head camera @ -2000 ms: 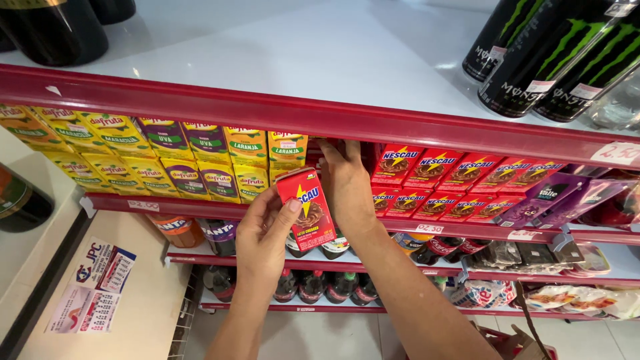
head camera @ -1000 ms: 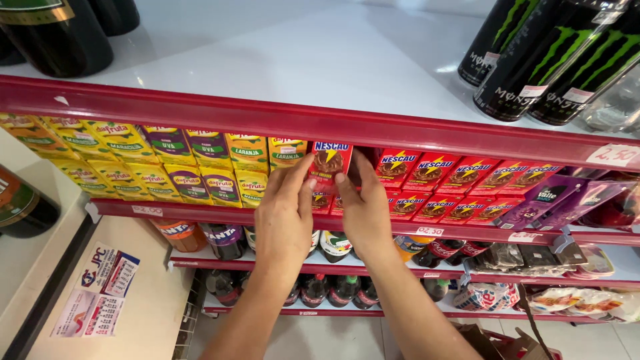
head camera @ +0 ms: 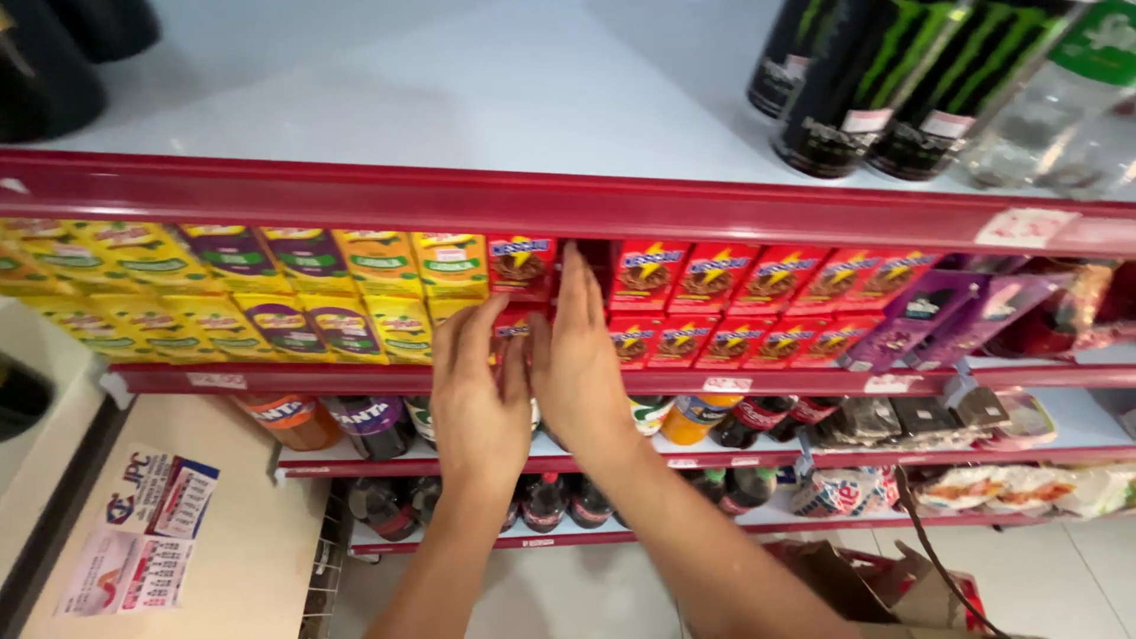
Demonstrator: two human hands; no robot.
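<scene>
A red Nescau drink carton (head camera: pixel 520 268) stands in the upper row of the shelf, right beside the yellow juice cartons (head camera: pixel 448 264). Just below it, my left hand (head camera: pixel 479 399) has its fingers apart in front of the lower row, holding nothing that I can see. My right hand (head camera: pixel 581 373) reaches up with straight fingers, its tips at a dark gap just right of that carton. More red Nescau cartons (head camera: pixel 650 277) stand in two rows on the right of the gap. Both hands partly cover the lower cartons.
Above runs a red shelf edge (head camera: pixel 382 200), with black Monster cans (head camera: pixel 834 98) at the upper right. Purple cartons (head camera: pixel 923 315) stand right of the red ones. Soda bottles (head camera: pixel 288 419) line the shelves below. An opened cardboard box (head camera: pixel 923 590) is on the floor at the lower right.
The Nescau carton held in my left hand two seconds ago, then between both hands at the shelf, now stands in the upper row. My left hand has lowered from it.
</scene>
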